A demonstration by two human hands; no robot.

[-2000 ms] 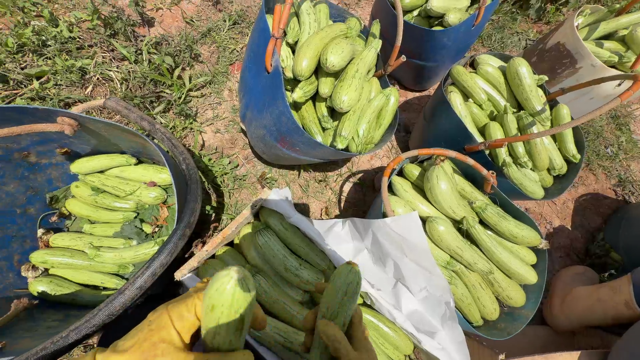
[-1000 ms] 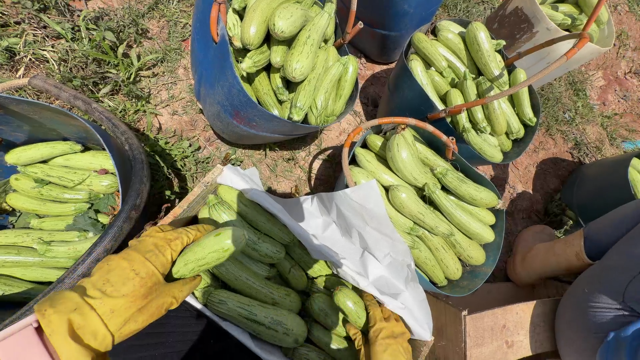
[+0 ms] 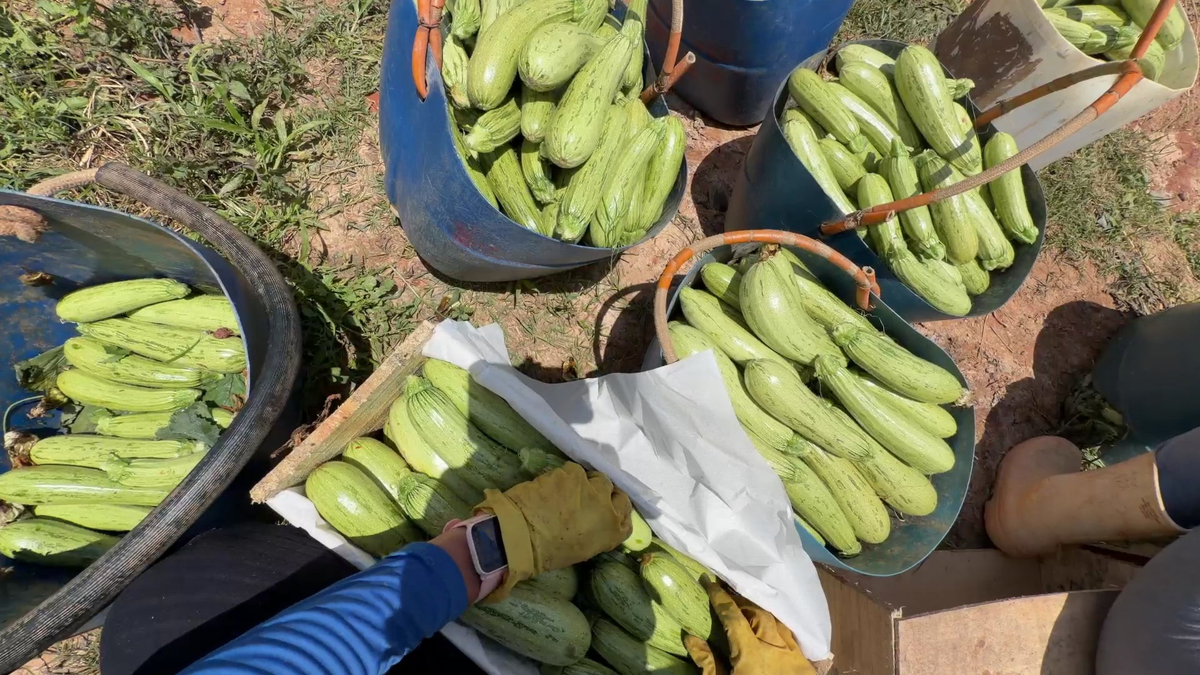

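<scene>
My left hand [image 3: 567, 517], in a yellow rubber glove with a smartwatch at its wrist, rests over the zucchini in a paper-lined wooden crate. Its fingers are hidden from view, so its grasp cannot be told. At the crate's lower right, my right hand [image 3: 755, 633], also gloved in yellow, is beside the white paper [image 3: 661, 450] and the zucchini [image 3: 647, 600]; whether it holds one is unclear. Light-green zucchini fill the crate, whose wooden end board [image 3: 347, 412] shows at the upper left. The paper's loose flap lies over the crate's right side.
Buckets of zucchini stand beyond the crate: a blue one [image 3: 422, 178], a dark one [image 3: 764, 178] and a teal one [image 3: 937, 539]. A wide blue tub [image 3: 56, 239] with a black hose-like rim is at left. Another wooden crate [image 3: 1003, 637] and a person's boot [image 3: 1078, 497] are at right.
My left hand has moved from the crate's left side, where it held a zucchini, to over the middle of the crate. My right hand stays at the lower right since the last frame.
</scene>
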